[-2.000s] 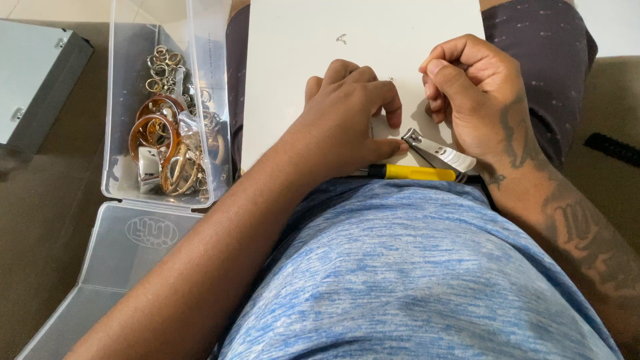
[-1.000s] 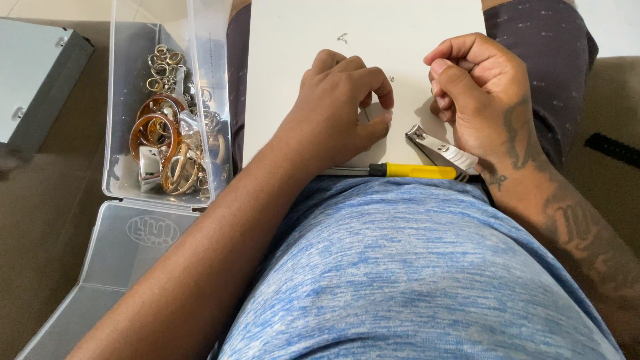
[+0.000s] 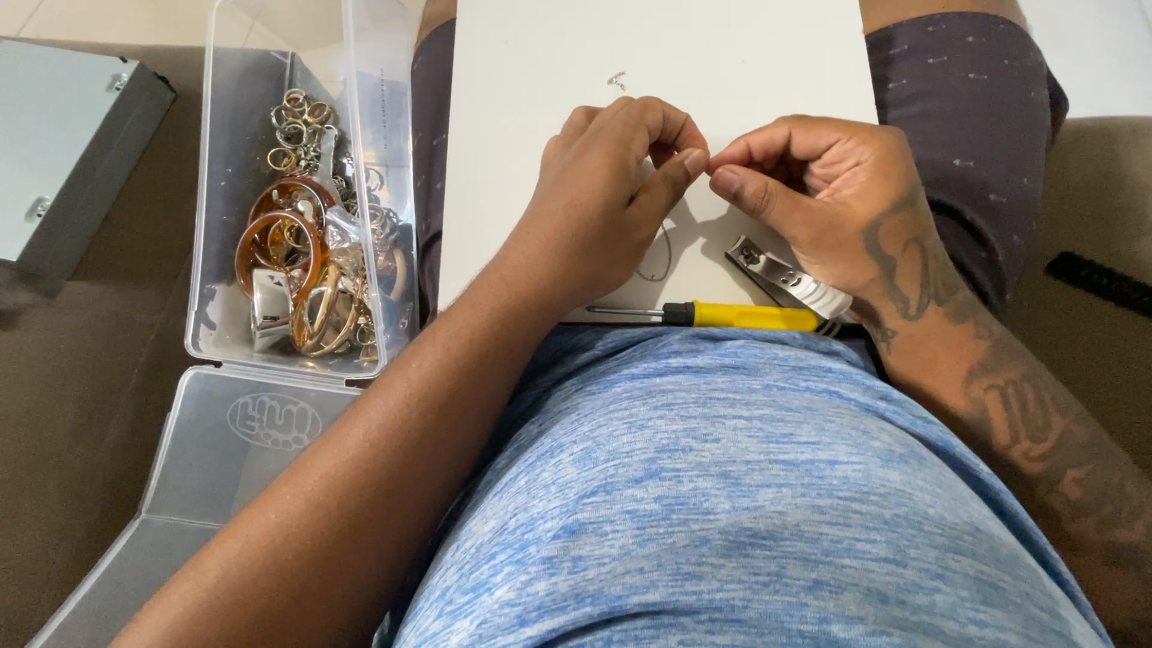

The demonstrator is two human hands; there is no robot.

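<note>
Above the white board (image 3: 540, 54) on my lap, the fingertips of my left hand (image 3: 621, 189) and my right hand (image 3: 810, 184) meet, thumb and forefinger pinched on each. Whatever is between them is too small to make out. A thin chain loop (image 3: 661, 256) lies on the board below my left fingers, partly hidden by that hand. Nail clippers (image 3: 783, 277) rest under my right hand, beside a screwdriver with a yellow handle (image 3: 751, 316) along the board's near edge. A tiny metal piece (image 3: 616, 81) lies farther up the board.
At left, a clear plastic box (image 3: 202, 306) holds rings, brown bangles (image 3: 279, 256) and other jewellery, its lid (image 3: 189, 450) folded open towards me. A grey metal case (image 3: 67, 162) sits at the far left. A black strip (image 3: 1098, 279) lies at the right.
My left hand has moved right, so its fingertips now meet those of my right hand; earlier there was a gap between them. The box and tools have stayed put.
</note>
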